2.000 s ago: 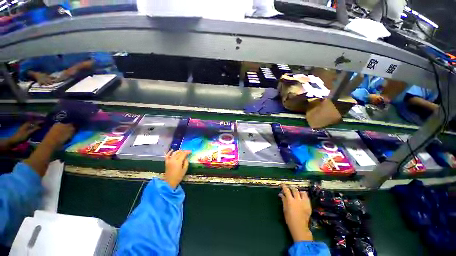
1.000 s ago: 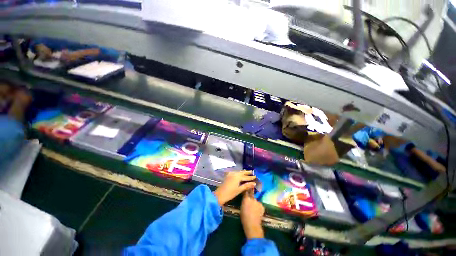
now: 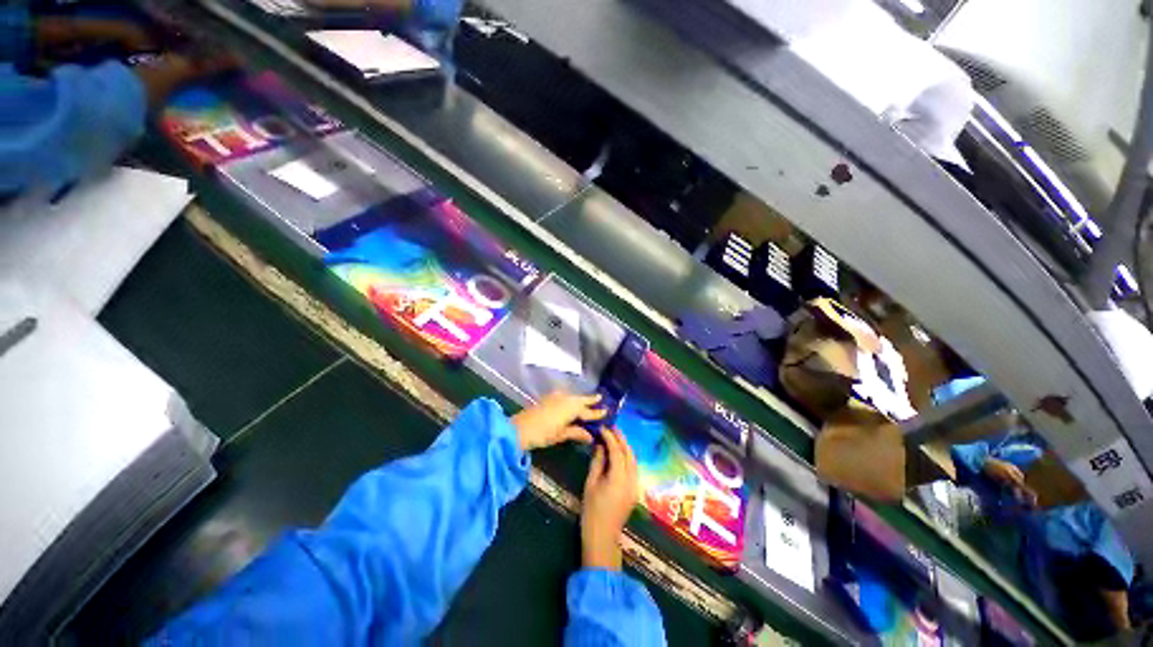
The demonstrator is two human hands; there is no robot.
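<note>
A grey box base with a white card lies on the green belt in front of me. Its dark accessory strip is at the right end. My left hand and my right hand meet at the near end of this strip, fingertips touching it or something small there. What the fingers hold, if anything, is hidden. A printed T10 lid lies to the right, beside my right fingers. Another printed lid lies to the left of the base.
More bases and lids line the belt both ways. A worn rail runs along the near edge. A white sheet stack is at left. An open brown carton stands beyond the belt. A grey shelf crosses above. Other workers' blue sleeves show.
The view has tilted, and the line now slopes down to the right. My hands came together at the strip earlier and remain there. My left fingers now reach a little further over the strip.
</note>
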